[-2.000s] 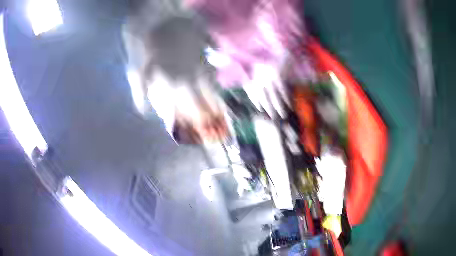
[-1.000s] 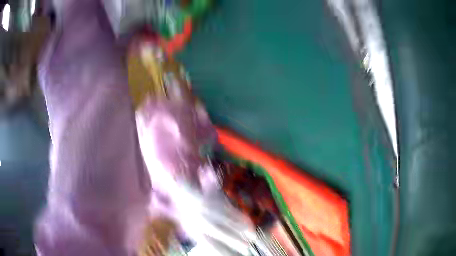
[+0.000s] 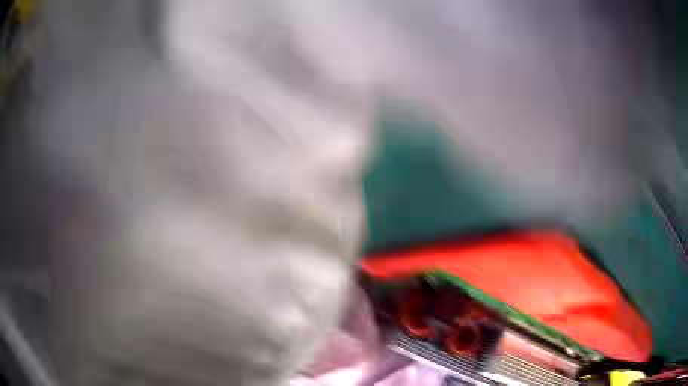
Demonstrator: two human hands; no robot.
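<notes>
A populated circuit board point(image 3: 502, 307) lies tilted across the lower right on a red-orange foam pad point(image 3: 551, 268). Round orange-copper coils point(image 3: 464, 338) and ribbed pale metal bars point(image 3: 532, 358) show on it. Large, blurred pale cloth shapes point(image 3: 226, 173), apparently sleeves very close to the camera, cover the left and top and hide part of the board. Neither my left hand nor my right hand can be made out.
A green bench mat point(image 3: 415, 177) shows behind the pad. Pink-lilac cloth point(image 3: 354, 350) lies beside the board at the bottom. A small yellow thing point(image 3: 626, 377) and thin red-dark items are at the lower right edge.
Pale cloth shapes now cover the left and top of the view. The pad and board appear further right, and the lilac sleeves seen earlier are mostly covered.
</notes>
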